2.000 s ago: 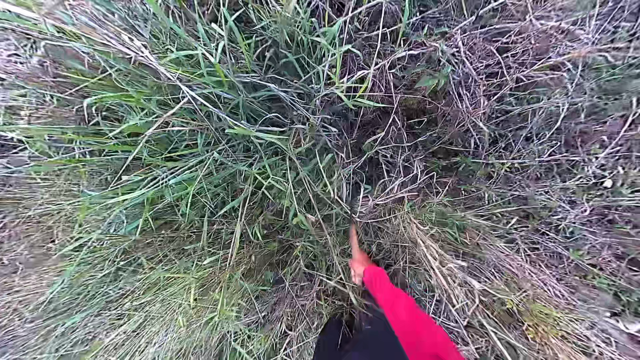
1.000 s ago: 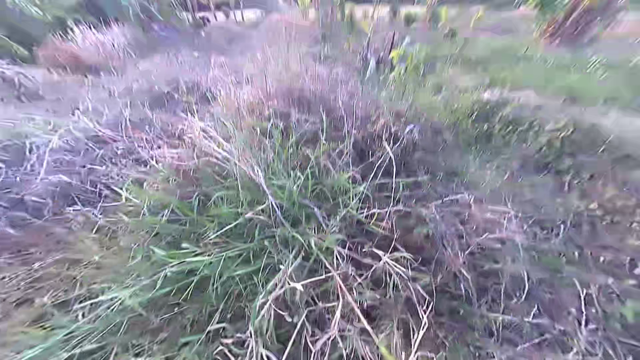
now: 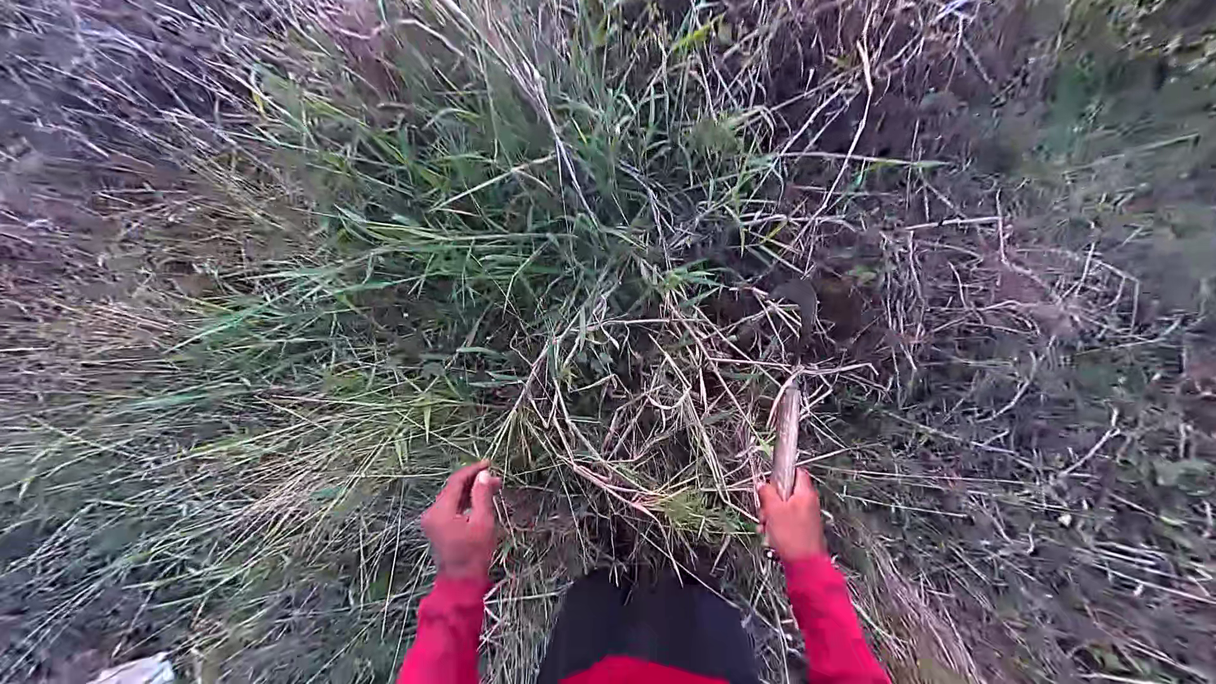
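My right hand (image 3: 792,521) is closed around the wooden handle (image 3: 787,437) of a tool that points away from me. A dark curved blade (image 3: 803,304), like that of a sickle, shows dimly beyond the handle among the stems. My left hand (image 3: 463,518) is at the lower left, its fingers bent and thumb near the index finger, beside thin grass stems; whether it pinches any of them I cannot tell. Dry, tangled stalks (image 3: 665,408) lie between the hands, and a clump of green grass (image 3: 494,218) rises beyond them.
Dry brush and twigs (image 3: 1026,313) spread over the ground at the right. Long grass (image 3: 237,427) leans out to the left. A pale object (image 3: 138,671) lies at the bottom left edge. My dark-clothed legs (image 3: 651,627) are at the bottom centre.
Both hands are in view now; two seconds ago only one hand showed, and one second ago none. The view has swung up and back down.
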